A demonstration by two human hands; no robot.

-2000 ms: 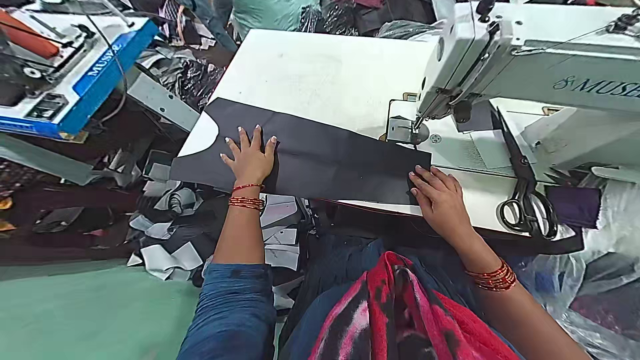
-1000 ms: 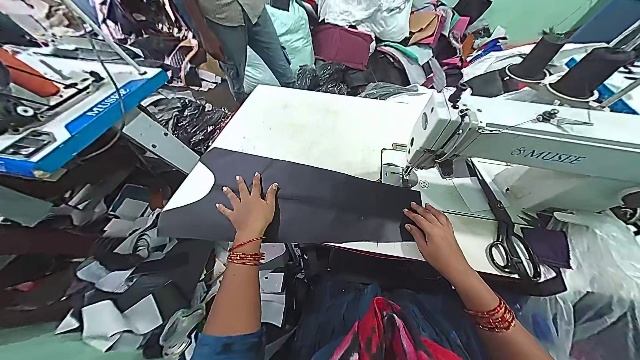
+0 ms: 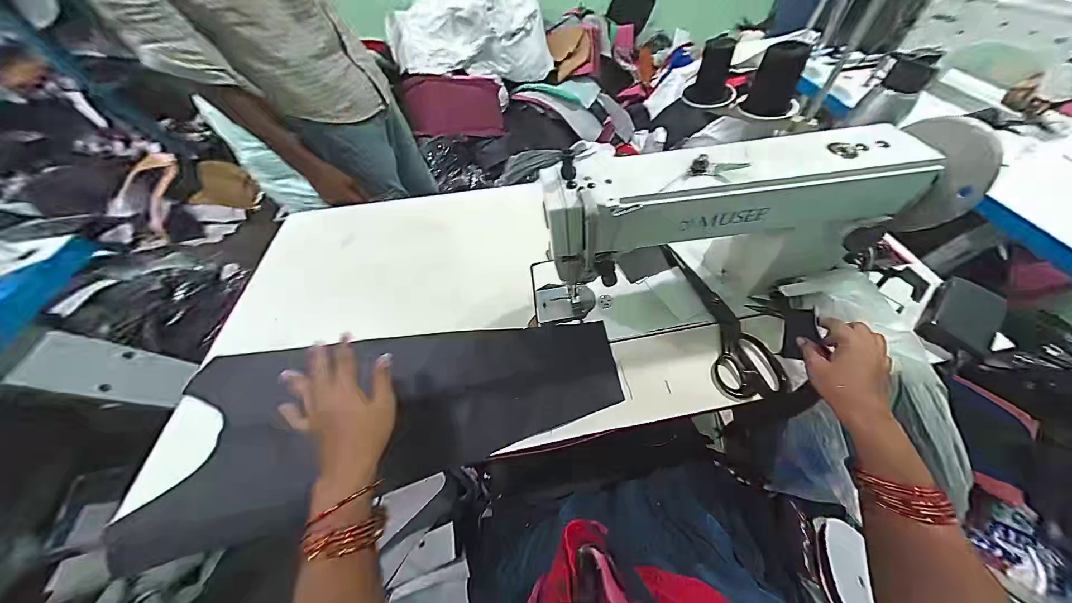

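A long black fabric panel [image 3: 494,377] lies across the white sewing table [image 3: 402,268], its wide curved end hanging over the left front edge. My left hand [image 3: 343,410] rests flat on it with fingers spread. Over the panel's narrow right end stands the needle area of a Musee sewing machine [image 3: 779,209]. At the table's right side my right hand [image 3: 850,368] pinches a small dark fabric piece [image 3: 801,333] between thumb and fingers. Black-handled scissors [image 3: 737,352] lie just left of that hand, blades pointing toward the machine.
A person [image 3: 293,92] stands beyond the table's far left corner, one hand near its edge. Black thread cones [image 3: 775,79] stand behind the machine. Fabric scraps [image 3: 536,100] are heaped at the back, and a clear plastic bag [image 3: 913,394] hangs at the right.
My right hand has left the black panel's right end, moved right past the scissors and taken hold of the small dark piece. My left hand remains on the panel. The view has shifted.
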